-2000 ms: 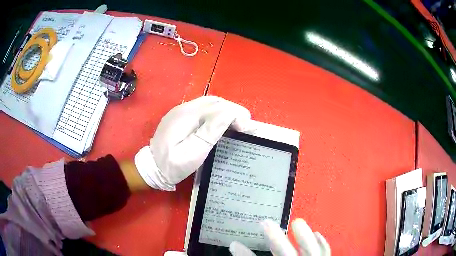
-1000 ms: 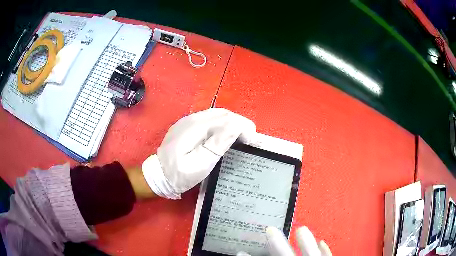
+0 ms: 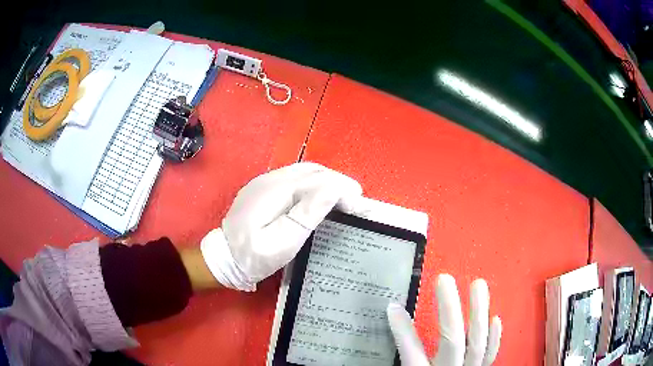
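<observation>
A black-framed e-reader with lines of text on its grey screen lies in a white tray, cut off by the bottom edge. My left hand, in a white glove, grips the top left corner of the e-reader and tray. My right hand, also gloved, is at the bottom edge, partly cut off, with its fingers spread. One fingertip is over the right side of the screen; whether it touches cannot be told.
On the red mat at left are a clipboard with record sheets, yellow tape rolls, a shiny dark metallic item and a small white meter. Several waiting e-readers are at lower right. A dark green conveyor runs beyond.
My right hand has moved up over the screen's right side and its fingers have spread. My left hand keeps its hold on the corner. The whole view has shifted slightly.
</observation>
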